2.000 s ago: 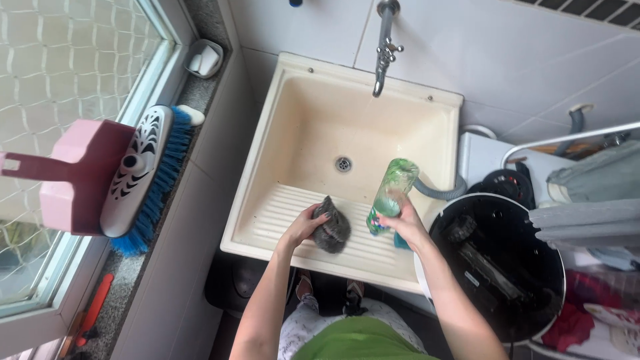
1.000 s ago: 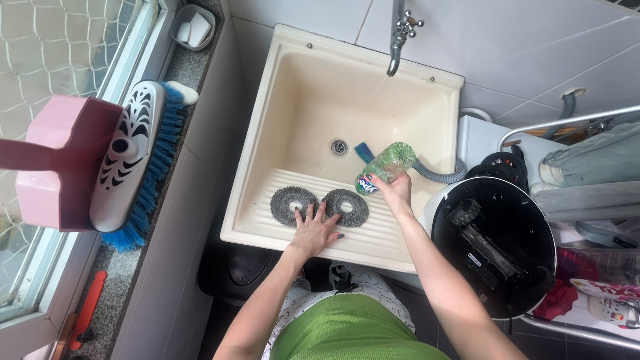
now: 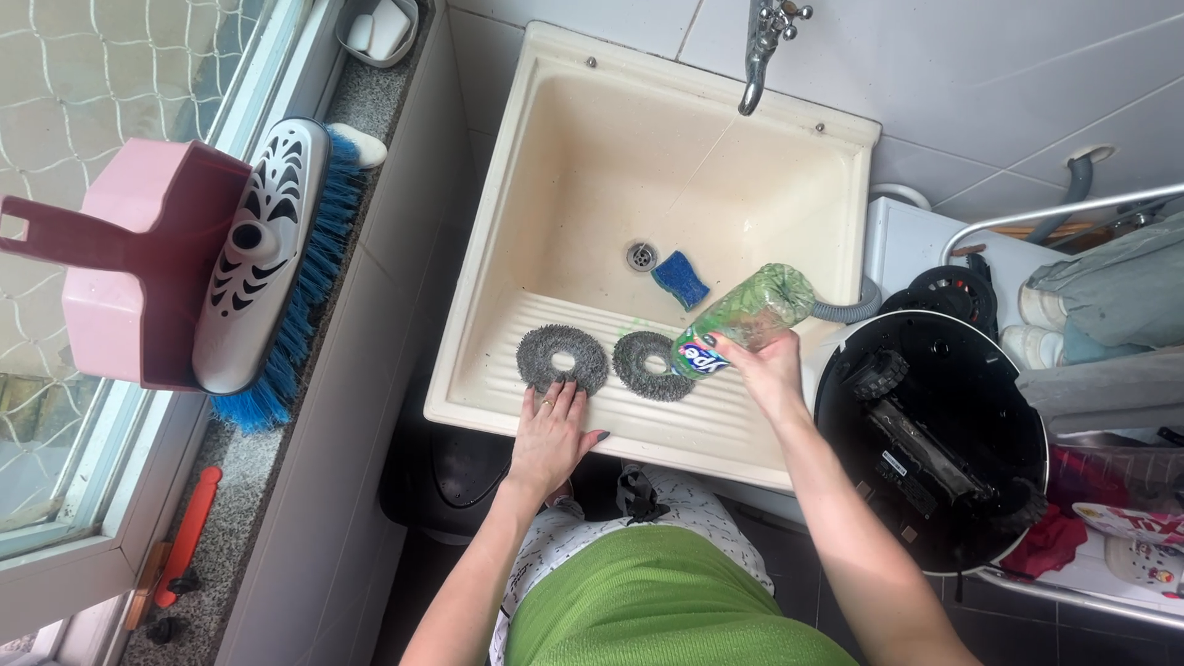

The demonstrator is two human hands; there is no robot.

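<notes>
Two round grey mop pads with centre holes lie side by side on the ribbed washboard of a cream laundry sink [image 3: 504, 268]. Fingertips of my left hand [image 3: 553, 430] rest on the lower edge of the left pad [image 3: 536, 347]. My right hand [image 3: 763, 365] grips a green Ypê detergent bottle [image 3: 745, 310], tilted with its neck end down over the right pad [image 3: 629, 356]. That end is hard to make out against the pad. In the basin, a blue sponge [image 3: 681, 280] lies beside the drain [image 3: 641, 256].
A chrome faucet [image 3: 760, 55] overhangs the sink, a thin stream falling from it. An overturned robot vacuum [image 3: 971, 370] sits at the right, near a metal drying rack [image 3: 1064, 211]. Along the left sill are a pink dustpan [image 3: 111, 328] and blue-bristled broom head [image 3: 259, 264].
The pads, first bunched under my left hand, now lie flat and apart. My left hand has moved onto the left pad's lower edge. The sponge has left the bottle's side and lies in the basin.
</notes>
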